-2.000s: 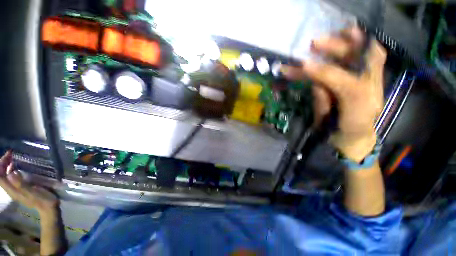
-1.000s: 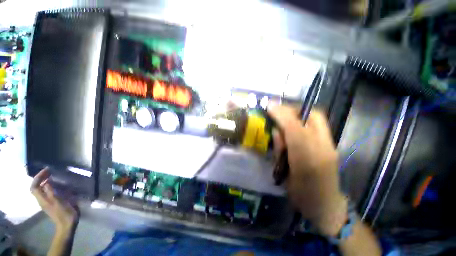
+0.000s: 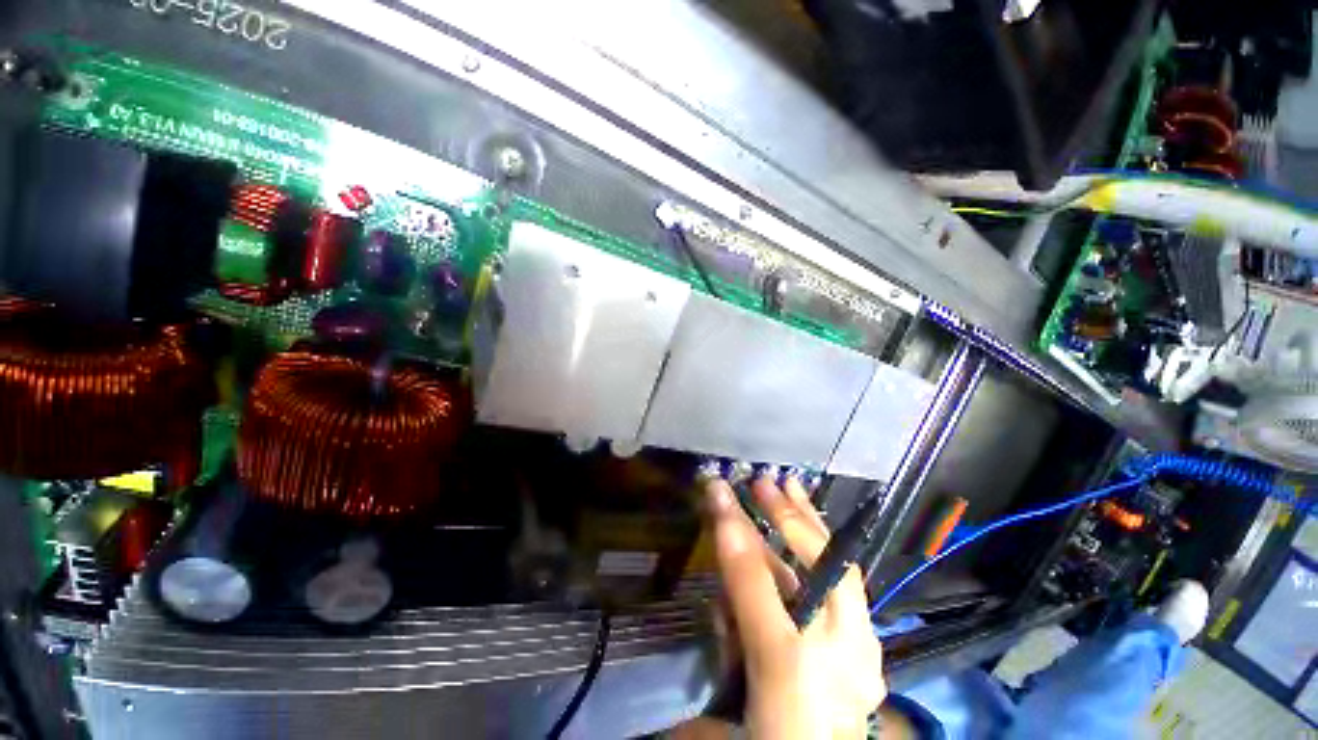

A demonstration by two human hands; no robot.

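The green circuit board [image 3: 275,138] fills the left and middle of the view, in a dark carrier [image 3: 419,116]. It bears two copper-orange toroidal chokes [image 3: 347,434], large round capacitors [image 3: 205,587], flat silver heatsink plates [image 3: 586,340] and a finned heatsink [image 3: 347,701] along the near side. My right hand [image 3: 810,643] is over the board's right part, with a slim dark pen-like tool [image 3: 841,557] held in it. Its fingertips are at the small parts below the silver plates; contact cannot be told. My left hand is not in view.
A silver conveyor rail [image 3: 853,217] runs diagonally above the board. To the right are a dark conveyor section with an orange item [image 3: 945,526], a coiled blue cord [image 3: 1214,471] and another green board [image 3: 1106,275]. A blue-clothed leg and light shoe [image 3: 1185,610] show lower right.
The view has moved much closer to the board, and its far side now shows. My right hand is lower in the picture, tool still in it. My left hand has left the view.
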